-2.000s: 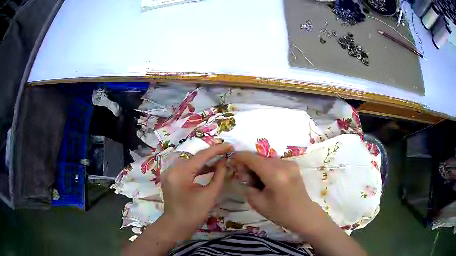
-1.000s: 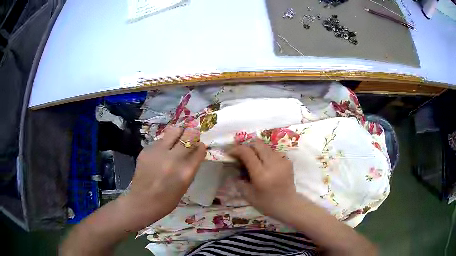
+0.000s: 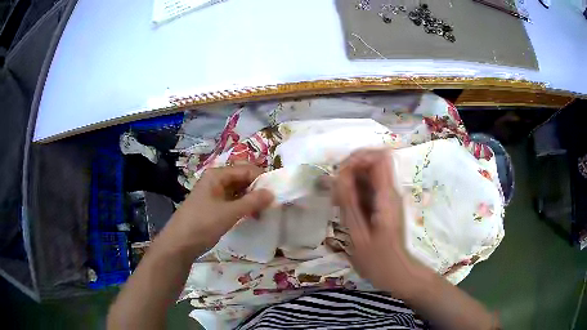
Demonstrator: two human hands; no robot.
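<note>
The white garment [image 3: 450, 187] with red-pink flowers fills my lap below the table edge. My left hand [image 3: 235, 193] pinches a white part of the garment between thumb and fingers at the middle. My right hand [image 3: 370, 206] is just to the right of it, raised over the cloth and blurred, with fingers curled. Whether it holds a needle or other small thing cannot be told. No needle or thread shows clearly between the hands.
The white worktable [image 3: 257, 51] with a worn wooden edge lies ahead. On it are a grey-brown mat [image 3: 463, 55] with dark fasteners [image 3: 431, 22], and a written sheet [image 3: 177, 8]. A blue crate [image 3: 108, 219] stands below left.
My right hand has moved right and away from my left hand since the earlier frames. My left hand has shifted on the cloth, and a white part now stretches from its fingertips. The view has tilted down.
</note>
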